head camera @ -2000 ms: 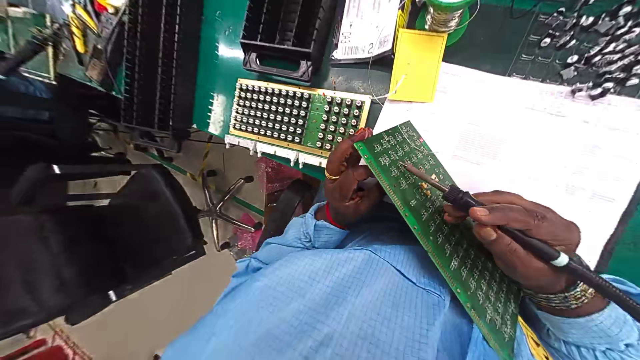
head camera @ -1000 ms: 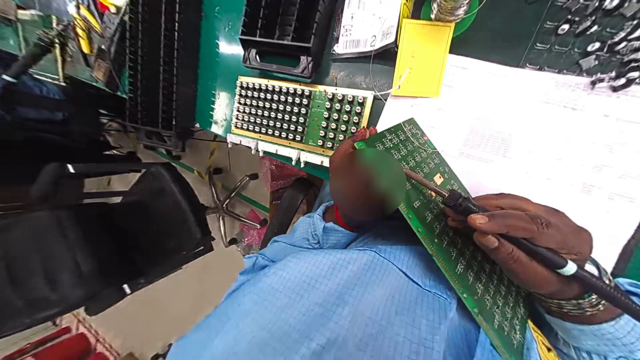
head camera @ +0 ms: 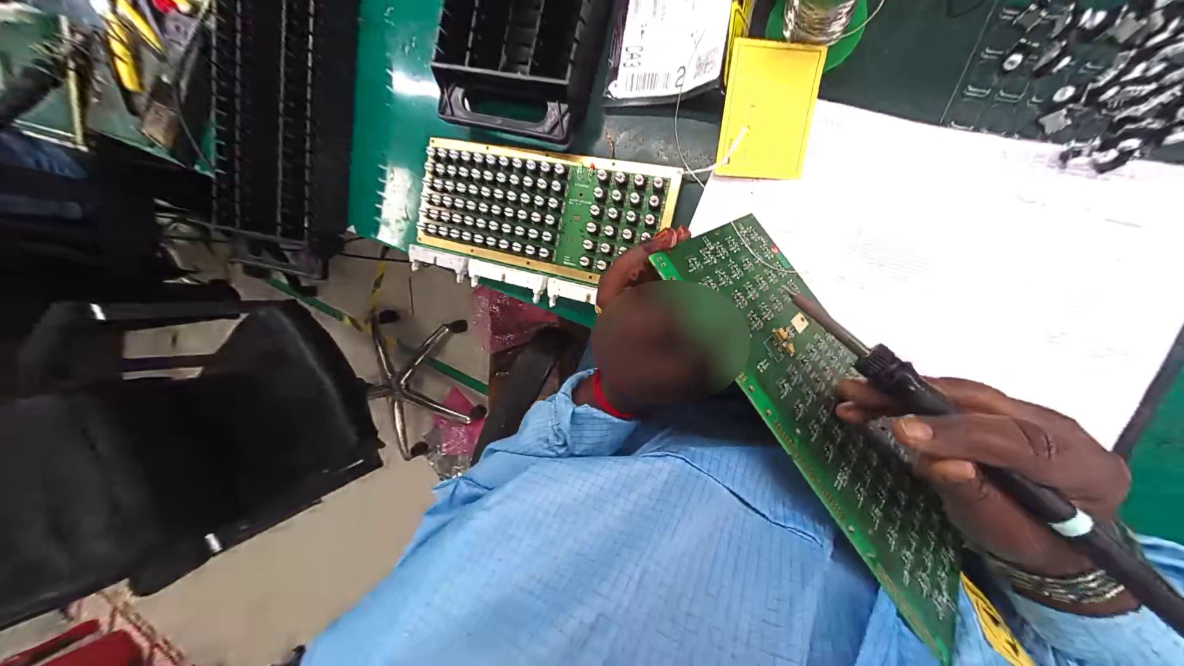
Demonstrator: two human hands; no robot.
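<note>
My left hand (head camera: 661,342), partly blurred over, grips the upper left edge of a green circuit board (head camera: 832,444), which is tilted above my lap. Between the fingers of my right hand (head camera: 999,453) is a soldering iron (head camera: 911,384); its tip lies at the board's upper part, near a small pale component, though contact cannot be told. A thin wire curves over the board's top corner. Behind my left hand, a second circuit board (head camera: 578,208) with rows of round components and white connectors rests at the bench edge.
Printed paper (head camera: 943,222) covers the bench behind the board. Further back are a yellow card (head camera: 772,106), a solder spool (head camera: 819,18), a black rack (head camera: 504,79) and loose black components (head camera: 1101,74). A black chair (head camera: 176,435) stands at the left; another black rack (head camera: 277,120) is nearby.
The iron's tip has shifted slightly over the upper part of the board. Both hands keep their hold, and the second board has not moved on the bench.
</note>
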